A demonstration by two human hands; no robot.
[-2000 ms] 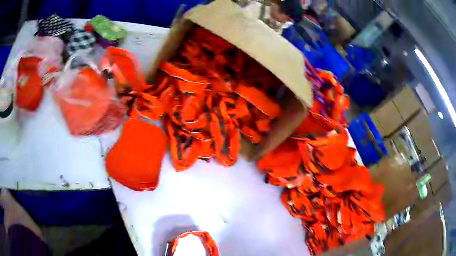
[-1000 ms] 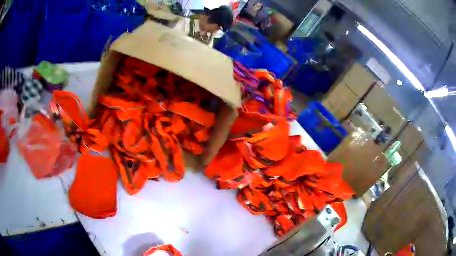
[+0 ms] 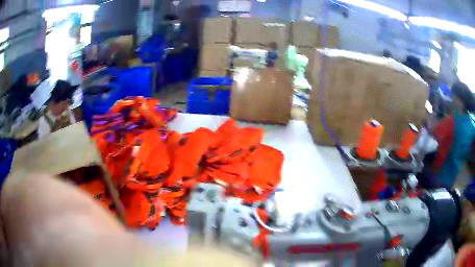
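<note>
A large blurred skin-toned shape, seemingly my left hand or forearm (image 3: 67, 224), fills the lower left close to the camera. Its fingers and any hold cannot be made out. My right hand is not identifiable in view. The grey-white sewing machine (image 3: 312, 234) lies across the lower right, with red lettering and a black right end. Its needle area is below the picture. A large heap of orange fabric pieces (image 3: 192, 156) lies on the white table (image 3: 323, 169) behind it.
An open carton (image 3: 57, 151) with orange pieces stands left, partly covered by the blurred shape. Two orange thread cones (image 3: 370, 140) (image 3: 406, 142) stand behind the machine. A large closed carton (image 3: 364, 99) and blue bin (image 3: 209, 96) are beyond. People are at left (image 3: 57, 109) and right (image 3: 453, 135).
The view has swung right and up. The machine and cones have come into view, while the plastic bags and flat panel have left it. The blurred skin-toned shape has appeared at lower left.
</note>
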